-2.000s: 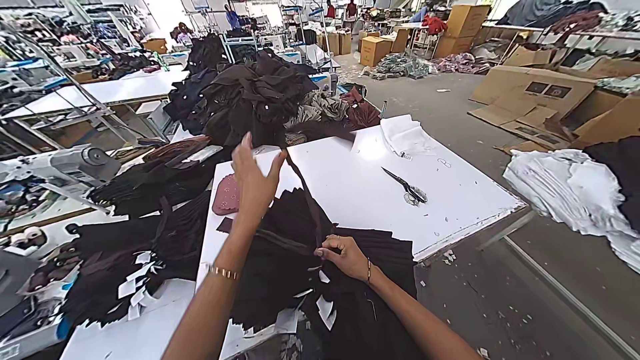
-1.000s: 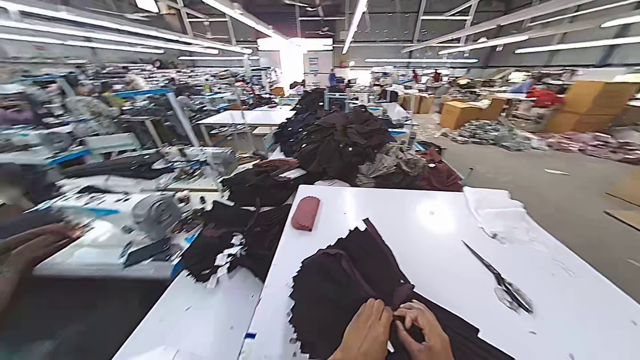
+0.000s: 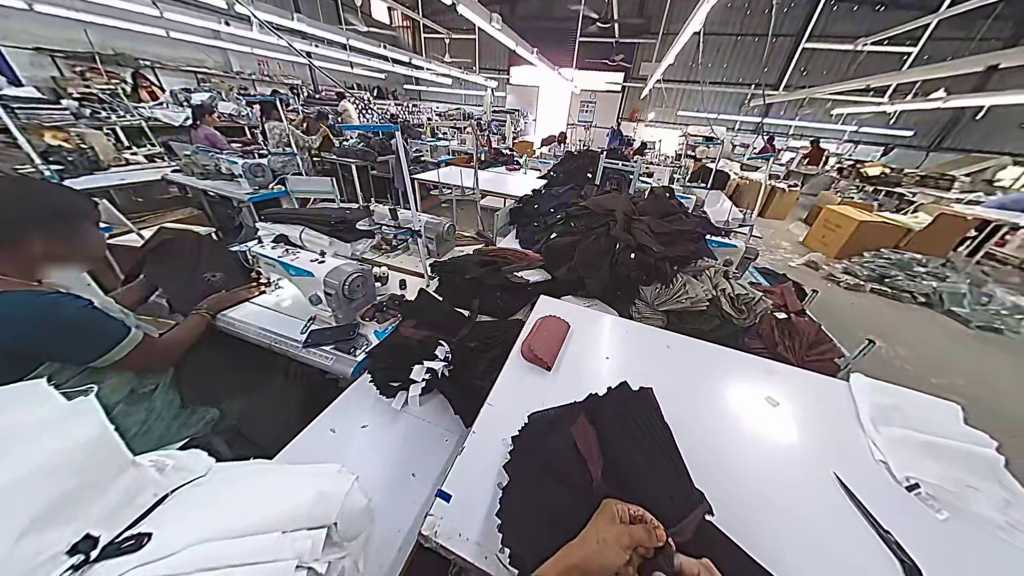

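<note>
My left hand [image 3: 612, 538] is low in the view, its fingers pinched on dark fabric. Close against it, my right hand [image 3: 694, 565] is mostly cut off by the bottom edge; fingertips touch the same fabric. Beneath and around them lies a fanned stack of dark fabric pieces [image 3: 632, 448] with a maroon-brown strip [image 3: 586, 448] across it. A pink case-like object [image 3: 546, 342] rests at the table's far left corner. At the right, dark scissors [image 3: 876, 520] lie partly out of view, near folded white fabric [image 3: 936, 448].
The white table [image 3: 704, 368] meets a lower white surface [image 3: 376, 448] at left. A person [image 3: 72, 320] works at a sewing machine [image 3: 320, 276]. White fabric [image 3: 200, 520] fills the lower left. A large dark garment heap [image 3: 616, 240] stands beyond the table.
Two seconds ago my left hand was raised above the dark fabric; it has come down beside my right hand. The view has shifted, bringing the person at the sewing machine into sight.
</note>
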